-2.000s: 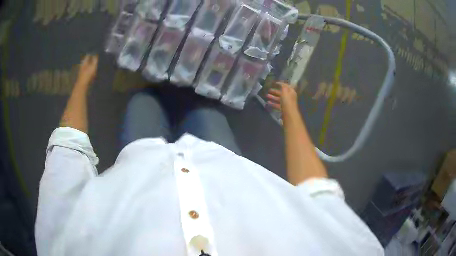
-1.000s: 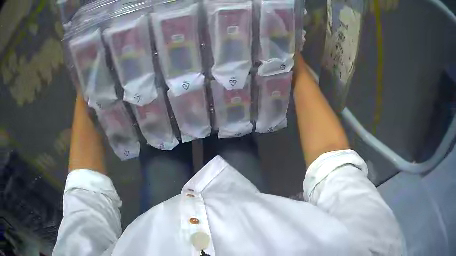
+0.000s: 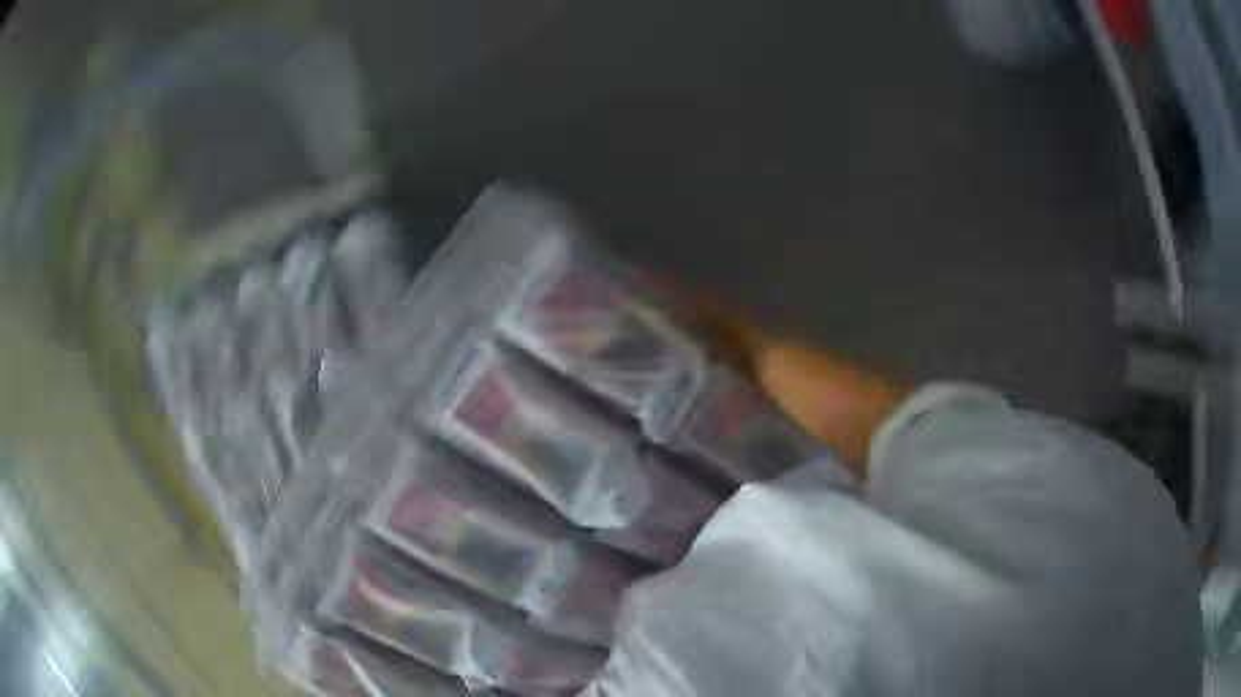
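A filled blister tray [image 3: 524, 470], apparently on top of a stack, is tilted across the middle of the blurred head view. Its pockets hold phones with pink-red ends in frosted poly bags with small dark marks. My right hand [image 3: 762, 341] is at the tray's far right edge. Its wrist shows, but its fingers are blurred and mostly hidden by the tray. My left hand is not in view. The white right sleeve covers the tray's near corner.
More bagged items in trays [image 3: 259, 341] stand behind at the left, with a blurred pale curved handle [image 3: 320, 89] beyond. A blurred pale vertical edge [image 3: 1150, 177] and a red object [image 3: 1124, 17] are at the right.
The view has swung round and blurred. The tray, held between both arms a second ago, now lies slanted in view beside a second group of trays. My left arm has gone out of view.
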